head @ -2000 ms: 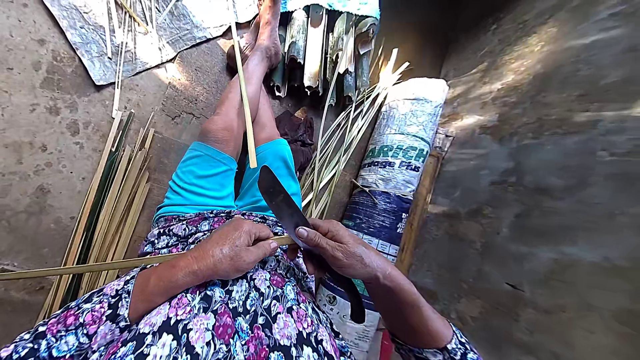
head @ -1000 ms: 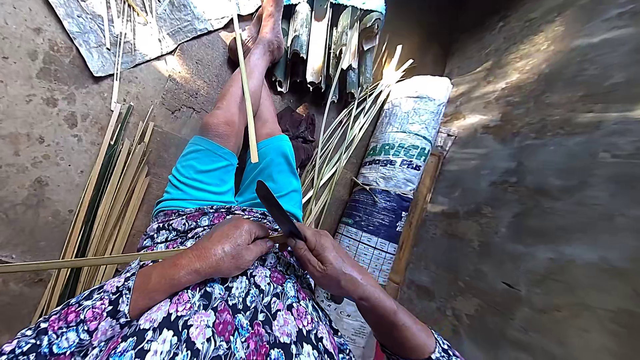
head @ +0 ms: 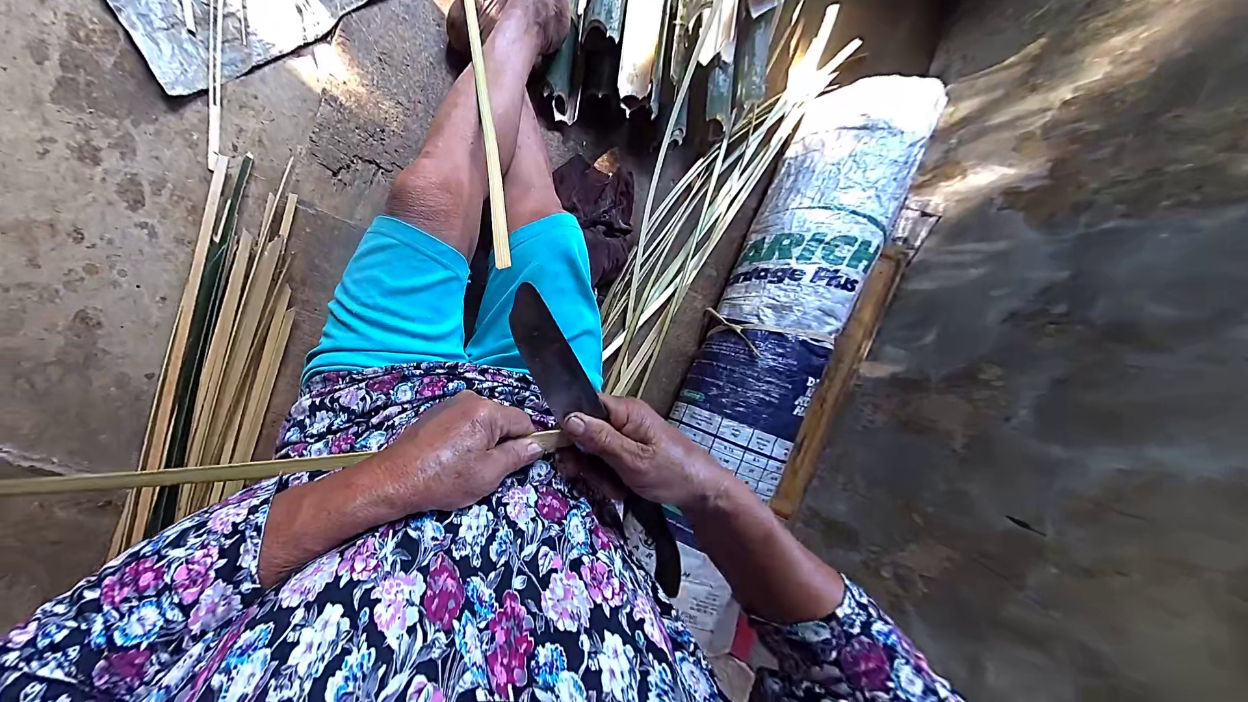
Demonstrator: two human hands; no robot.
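My left hand (head: pixel 463 453) grips a long bamboo strip (head: pixel 185 476) near its right end, the rest running out past the left edge of the view. My right hand (head: pixel 648 448) is closed around a large dark-bladed knife (head: pixel 554 353), its blade pointing up and left over my lap and its dark lower end showing below the hand. The strip's end meets the knife at my right thumb, which presses toward it. Another narrow bamboo strip (head: pixel 490 146) lies lengthwise over my legs, its lower end above the blade tip. How the knife's edge touches the strip is hidden by my fingers.
Split bamboo strips (head: pixel 229 361) lie on the floor at left. Thin pale strips (head: pixel 682 234) fan out right of my legs, beside a rolled printed sack (head: pixel 809 234) and a bamboo pole (head: pixel 843 370). Bamboo halves (head: pixel 639 58) and a dark cloth (head: pixel 597 210) are near my feet.
The knife has turned in my right hand: its blade lay lower and more slanted one second ago and now points more upward. My left hand keeps its hold on the strip.
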